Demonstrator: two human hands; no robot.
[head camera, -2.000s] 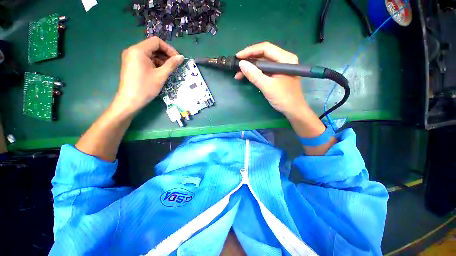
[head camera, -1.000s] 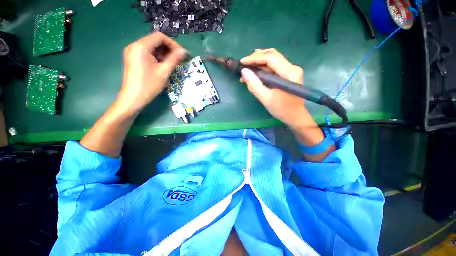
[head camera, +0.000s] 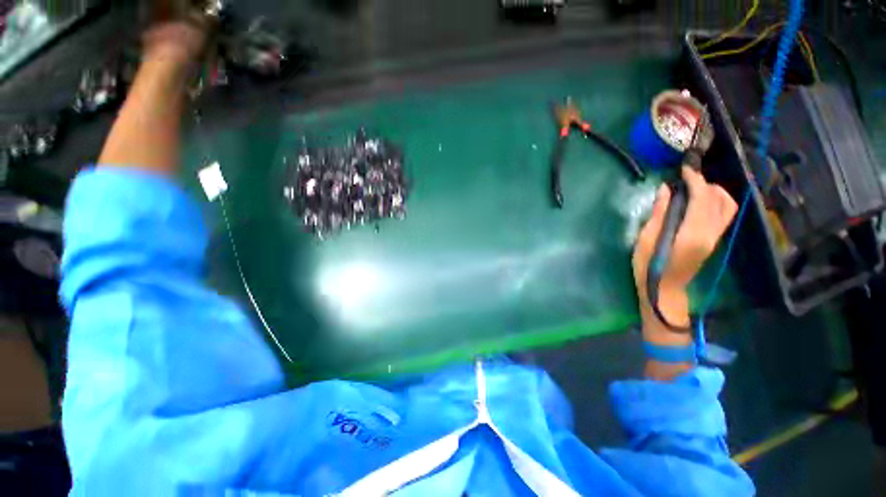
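My right hand (head camera: 685, 233) is at the right, closed around the black soldering iron (head camera: 670, 228). The iron points up, its front end over the blue spool (head camera: 659, 139) with a reddish centre. My left hand (head camera: 180, 34) is at the top left, blurred and partly cut off by the top edge; its fingers and anything in them cannot be made out. A thin silvery solder wire (head camera: 241, 272) lies on the green mat, running from near a white scrap (head camera: 213, 182) to the front edge. Small black components (head camera: 348, 186) lie heaped on the mat.
Side cutters (head camera: 571, 126) with orange-red near the jaws lie left of the spool. A black tray (head camera: 748, 184) with dark items and cables stands at the far right. Blurred boards (head camera: 102, 87) are on the dark strip at upper left. A blue coiled cord (head camera: 775, 87) hangs over the tray.
The view has shifted. My left hand has moved from the worked board to the far upper left. My right hand has moved right with the iron. The worked board no longer shows on the mat.
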